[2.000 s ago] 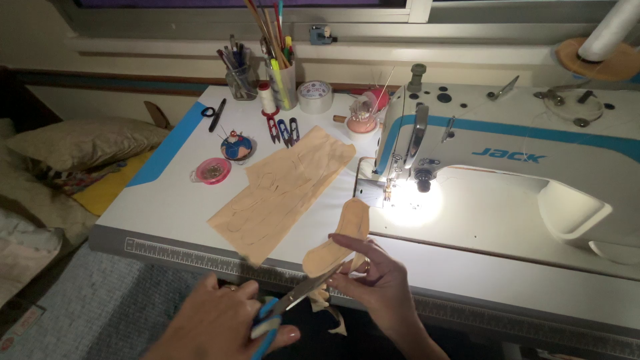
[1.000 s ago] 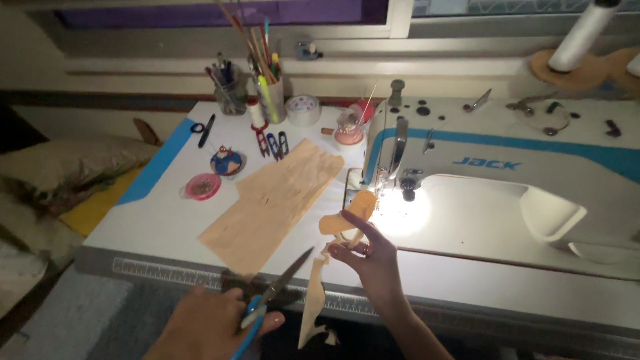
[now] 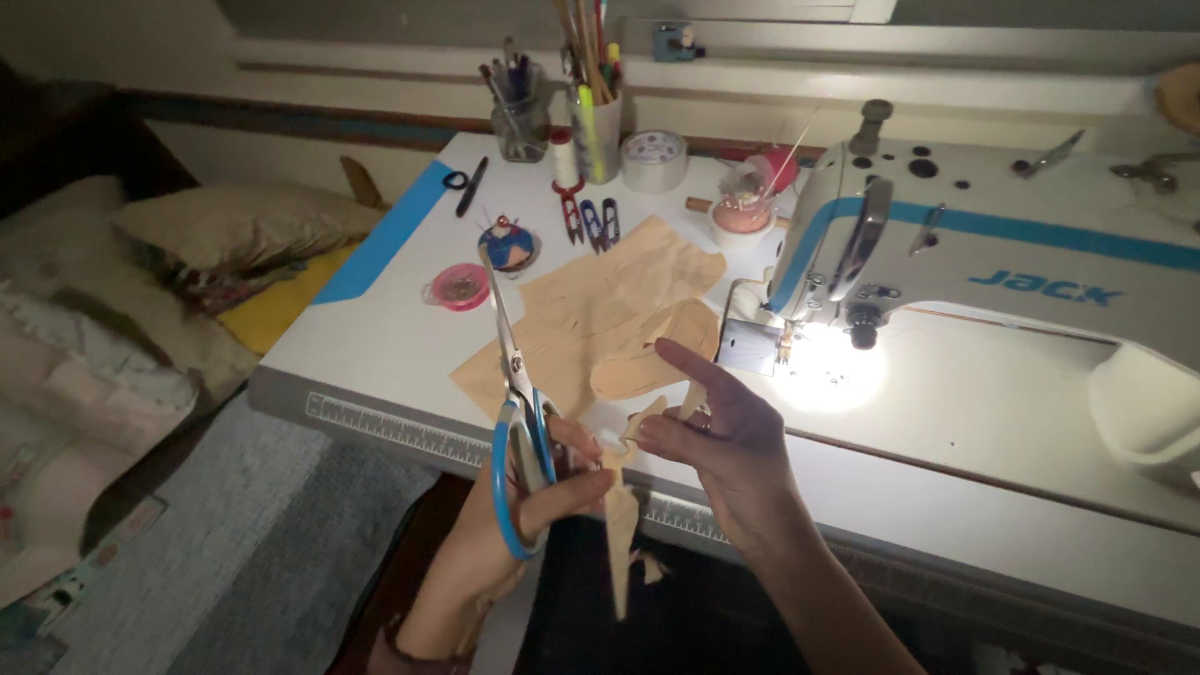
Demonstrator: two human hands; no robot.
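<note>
My left hand [image 3: 553,478] holds blue-handled fabric scissors [image 3: 516,370], their blades together and pointing away from me. Its thumb and a finger are at a narrow tan offcut [image 3: 621,534] that hangs over the table's front edge. My right hand [image 3: 727,427] pinches the upper end of the scraps between thumb and fingers. Its index fingertip is close to a rounded tan cut piece [image 3: 637,372]; whether it touches is unclear. That piece lies over a larger tan sheet [image 3: 562,328], fabric or paper, with faint drawn lines.
A sewing machine [image 3: 994,244] stands right with its lamp lit. Behind the sheet are thread snips [image 3: 592,225], a pincushion [image 3: 506,246], a pink pin dish [image 3: 459,287], tape [image 3: 654,159], a thread spool [image 3: 564,161] and pen holders [image 3: 596,136]. A ruler strip [image 3: 403,431] runs along the front edge.
The rounded piece, held in my right hand before, now lies on the larger sheet. The scissors have turned upright, and my left hand has come to the offcut beside my right hand.
</note>
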